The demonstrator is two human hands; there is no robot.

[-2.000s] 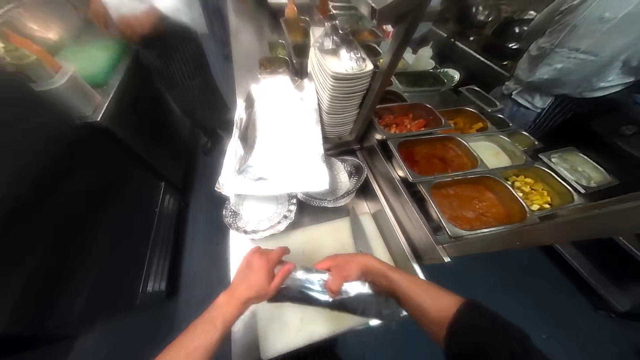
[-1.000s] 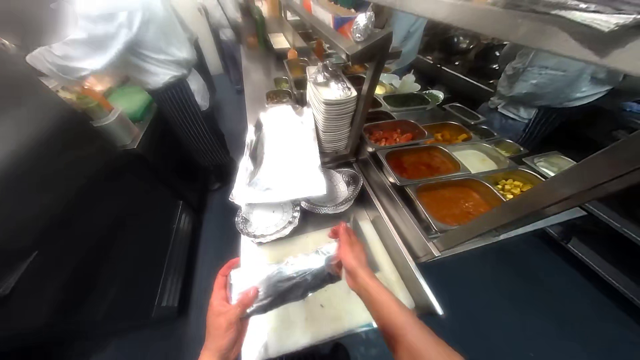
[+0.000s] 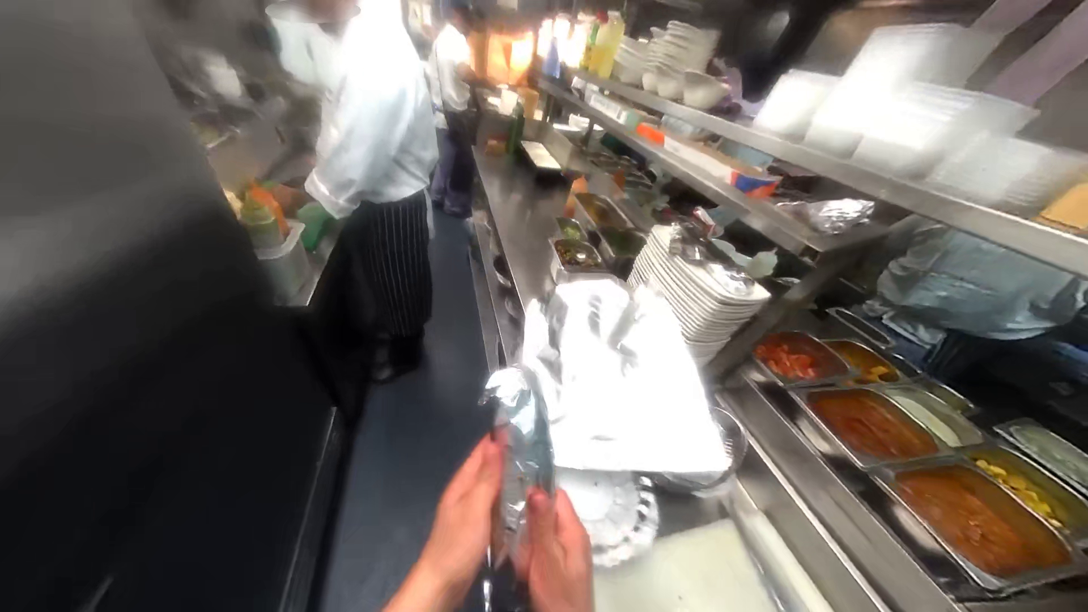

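A long foil-wrapped packet (image 3: 520,442) is held upright between my two hands. My left hand (image 3: 463,518) grips its left side, and my right hand (image 3: 557,544) grips its lower right side with the thumb on the foil. Just right of the packet lies a pile of shiny foil sheets (image 3: 629,391), very bright in the light. Below the foil sheets, a round silver dish with a patterned rim (image 3: 648,518) shows in part. The pale cutting board (image 3: 688,569) lies at the bottom, to the right of my right hand.
Steel pans of orange sauce (image 3: 977,518) and chopped food stand at the right. A stack of white plates (image 3: 697,289) rises behind the foil. Shelves (image 3: 816,161) with plastic containers run overhead at the right. A person (image 3: 374,127) in a striped apron stands at the left.
The foil packet has gone from lying level over the cutting board to standing upright left of it, with both hands moved along. The view has swung up and to the left.
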